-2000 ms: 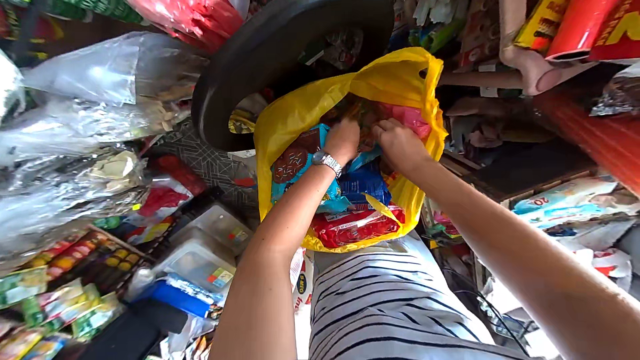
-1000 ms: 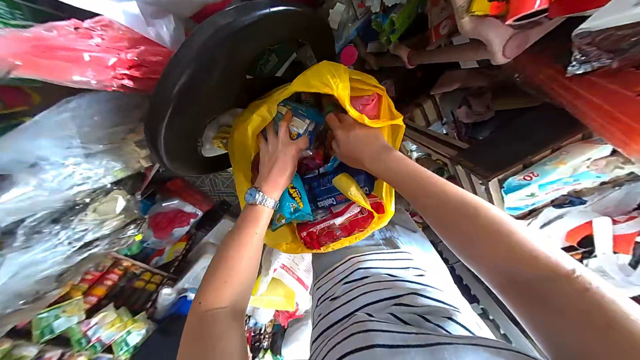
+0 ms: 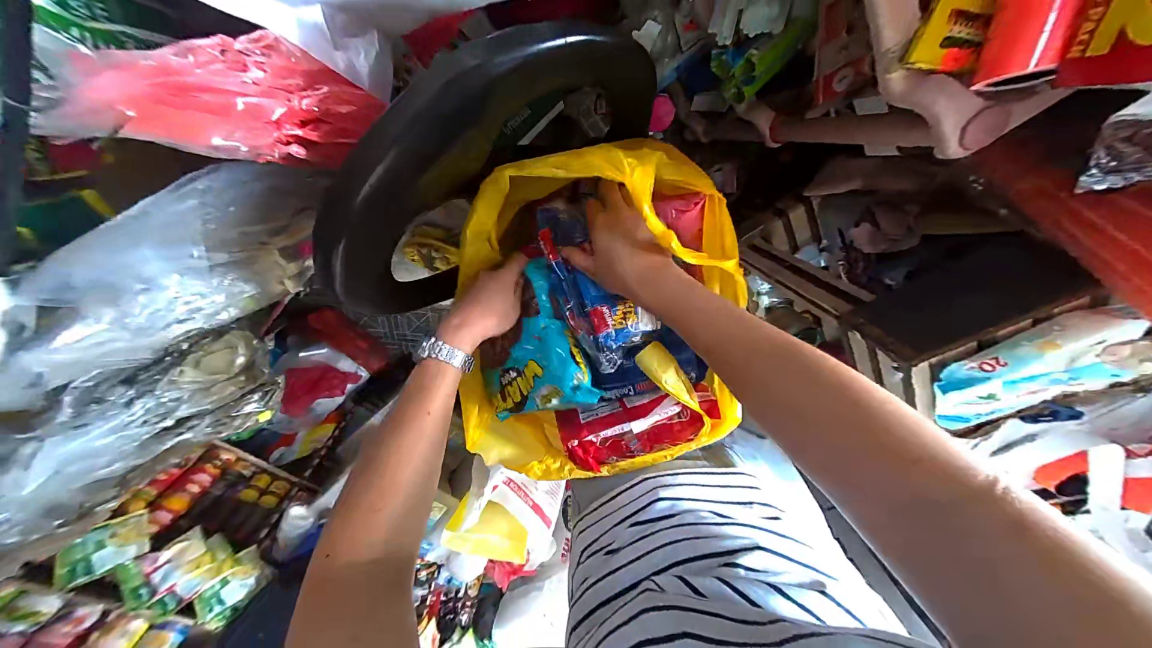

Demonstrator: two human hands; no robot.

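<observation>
A yellow plastic bag (image 3: 513, 441) stands wide at the mouth in front of my body, filled with packaged snacks. My left hand (image 3: 489, 306), with a metal watch at the wrist, reaches inside its left edge beside a light-blue snack packet (image 3: 549, 360); its fingertips are hidden. Deeper in the bag, my right hand (image 3: 621, 238) is at a dark-blue packet (image 3: 562, 223), thumb and fingers around its right side. Below that hand lies a clear-and-blue packet (image 3: 616, 319). A red packet (image 3: 639, 427) lies at the near side, and a pink one (image 3: 681, 219) at the far right.
A black rubber tire or ring (image 3: 364, 198) leans behind the bag on the left. Clear plastic-wrapped goods (image 3: 153, 261) crowd the left side, with small sachets (image 3: 103, 549) below. A wooden crate (image 3: 886, 337) and a pack of wipes (image 3: 1035, 360) are on the right.
My left hand has moved from the blue packets at the bag's middle to its left side. My right hand has shifted onto the dark-blue packet. A clear-and-blue packet now shows on top.
</observation>
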